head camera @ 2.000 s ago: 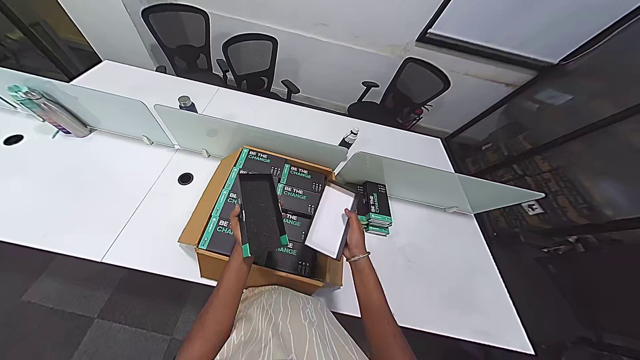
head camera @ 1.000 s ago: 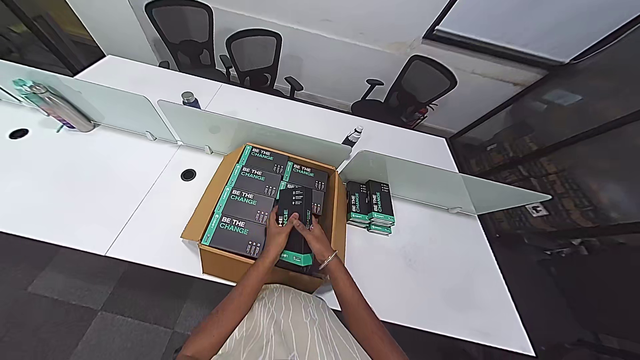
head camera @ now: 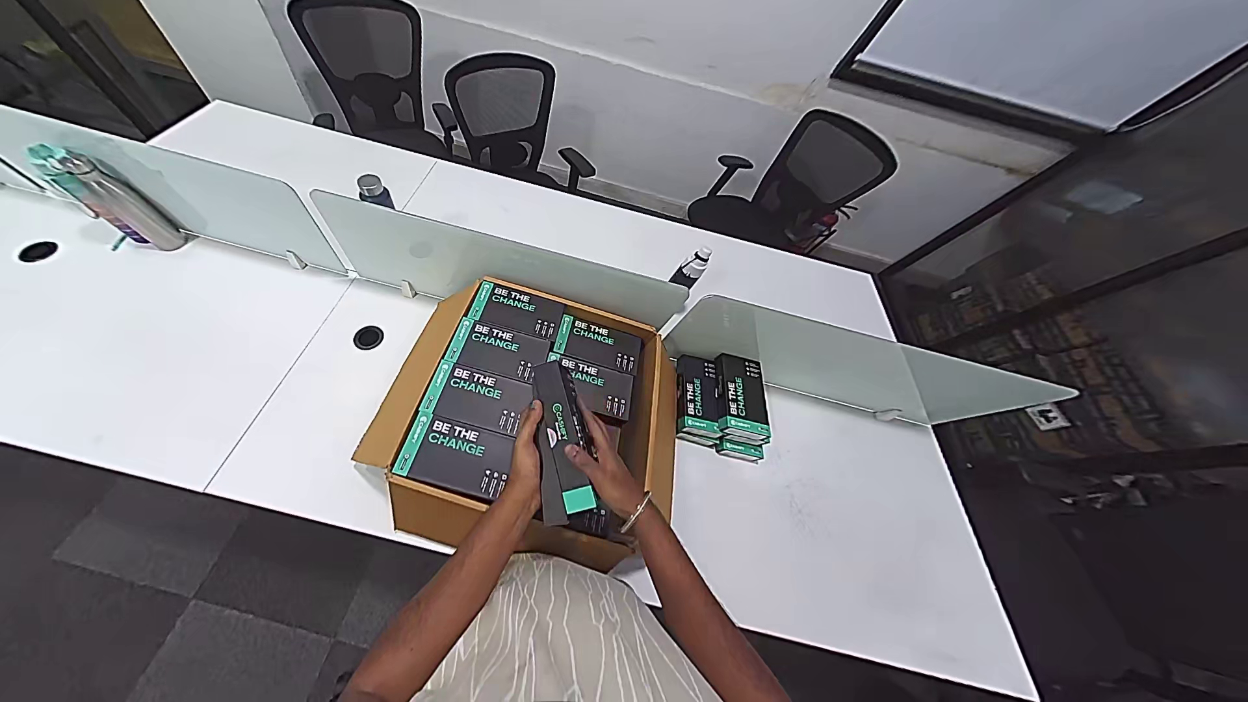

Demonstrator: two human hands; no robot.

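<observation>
Both hands hold one black box with green ends (head camera: 558,439) above the right part of an open cardboard carton (head camera: 439,509). My left hand (head camera: 526,453) grips its left side; my right hand (head camera: 606,473), with a bracelet at the wrist, grips its right side. The box is tilted, with a narrow printed side turned up. Several matching black and green printed boxes (head camera: 468,453) lie in rows in the carton beneath and beside it. What lies directly under the held box is partly hidden.
Stacks of the same boxes (head camera: 743,395) stand on the white desk (head camera: 838,526) right of the carton. Frosted glass dividers (head camera: 487,249) run behind it. A steel bottle (head camera: 132,205) leans at the far left, and a dark bottle (head camera: 690,268) is behind the divider. Mesh chairs (head camera: 499,107) stand beyond.
Two seconds ago my hands held a dark tray-like part and a white-faced part separately. Both hands then came together on one box, which now shows a different side.
</observation>
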